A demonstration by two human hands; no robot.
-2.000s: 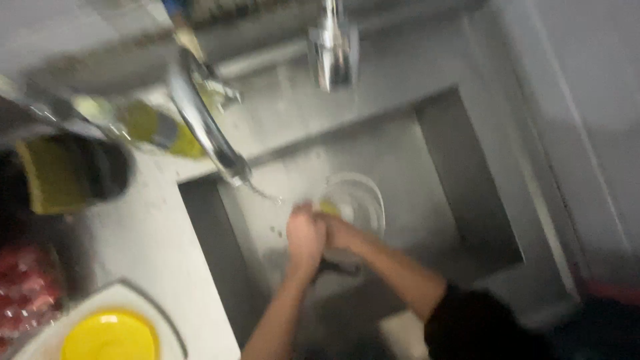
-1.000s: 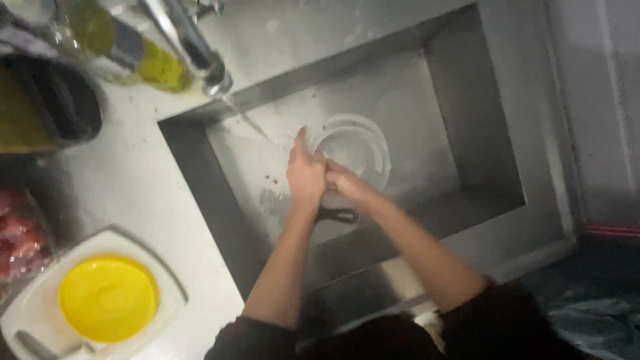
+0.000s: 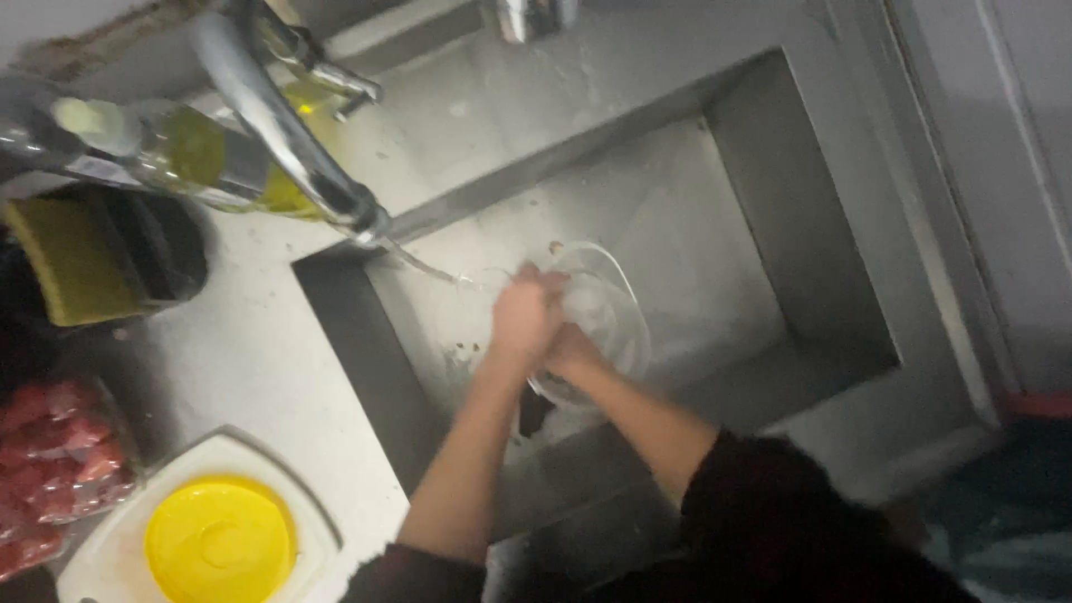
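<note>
My left hand [image 3: 528,318] and my right hand [image 3: 574,347] are pressed together over the stainless steel sink [image 3: 695,226], blurred by motion. Water runs in a thin stream [image 3: 423,266] from the chrome faucet [image 3: 293,151] toward my fingers. Just right of my hands, on the basin floor, lies a clear round bowl [image 3: 624,335], partly hidden by them. A dark handle [image 3: 533,412] shows beneath my wrists; what it belongs to is hidden. Whether anything small is between my palms cannot be seen.
On the left counter are a yellow lid or dish [image 3: 222,540] on a white cutting board [image 3: 322,536], a clear bag of red pieces [image 3: 63,444], a yellow sponge [image 3: 75,260] in a dark holder, and bottles with yellow-green liquid [image 3: 197,155]. A second chrome fitting [image 3: 532,17] stands behind the sink.
My hands stay together over the sink, and their fingers have shifted from pointing up to being folded over each other. The dark handle beneath them lies at a different angle.
</note>
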